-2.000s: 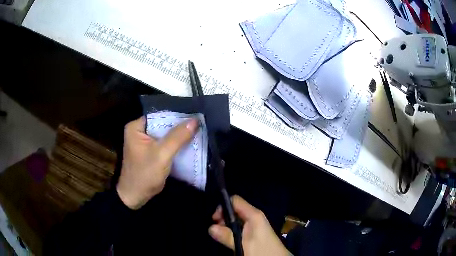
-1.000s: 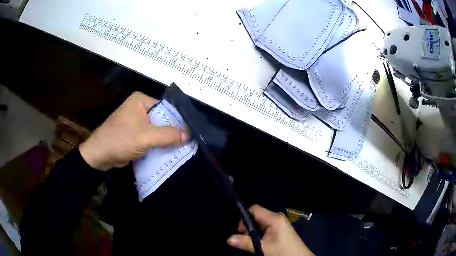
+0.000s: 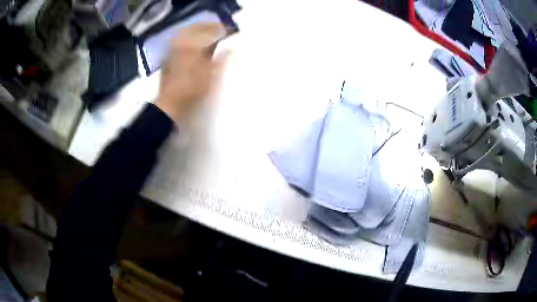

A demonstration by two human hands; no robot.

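Note:
My left hand (image 3: 191,68) is blurred over untrimmed pale panels with dark fabric borders (image 3: 154,50) at the far left of the table. Whether its fingers hold a piece cannot be told. My right hand is out of the picture. A dark blade of the tailor's shears (image 3: 405,272) rises from the bottom edge, over the lower end of the pile. Trimmed pale pieces (image 3: 346,156) with stitch lines lie overlapping near the machine, one lengthwise on top.
The white sewing machine head (image 3: 462,115) stands at the right. Small scissors with loop handles (image 3: 499,252) and a thin dark tool (image 3: 456,226) lie below it. Black fabric (image 3: 112,62) lies at the left. Pale and dark scraps (image 3: 459,23) lie behind a red edge.
The view has swung toward the far left of the table. My left hand has let go of the trimmed piece and moved to the untrimmed ones. A piece now lies on top of the pile. My right hand has left view.

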